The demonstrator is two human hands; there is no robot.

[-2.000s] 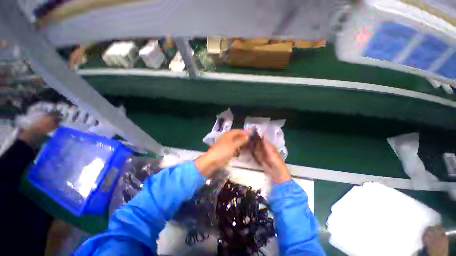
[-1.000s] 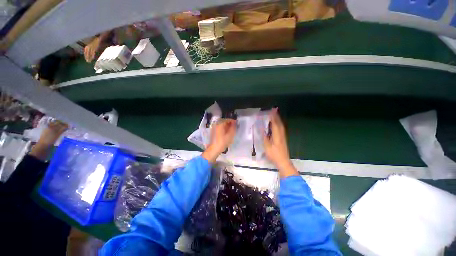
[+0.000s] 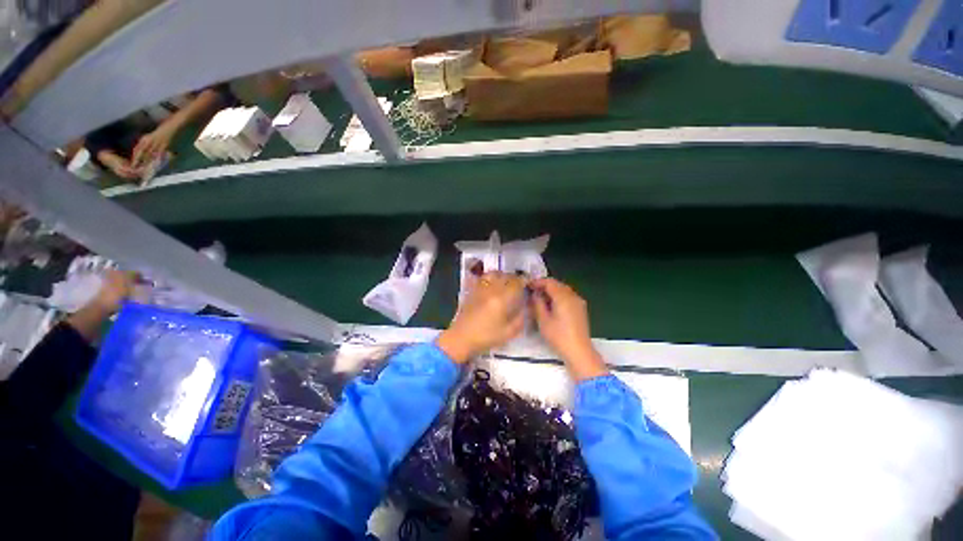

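Note:
My left hand (image 3: 488, 317) and my right hand (image 3: 560, 317) are close together over a white packing sleeve (image 3: 511, 254) on the green conveyor. Their fingertips meet on a small dark thing, probably a short black cable, mostly hidden by the fingers. Another white sleeve (image 3: 406, 277) with a dark cable at its open end lies to the left. A loose pile of black cables (image 3: 517, 460) lies between my forearms on a whitish work sheet (image 3: 655, 407). A clear poly bag of cables (image 3: 301, 407) lies left of the pile, partly under my left sleeve.
A blue tote (image 3: 169, 391) stands left. White sheets (image 3: 834, 454) are stacked right. Two white sleeves (image 3: 853, 285) lie at the right of the conveyor. A pale rail (image 3: 739, 359) edges it. A cardboard box (image 3: 539, 90) and white boxes (image 3: 234, 132) sit behind. Another person's hand (image 3: 118, 291) is left.
My hands were apart over the sleeves and have come together at the fingertips. The sleeves have shifted left. A second sleeve has come into view at the right.

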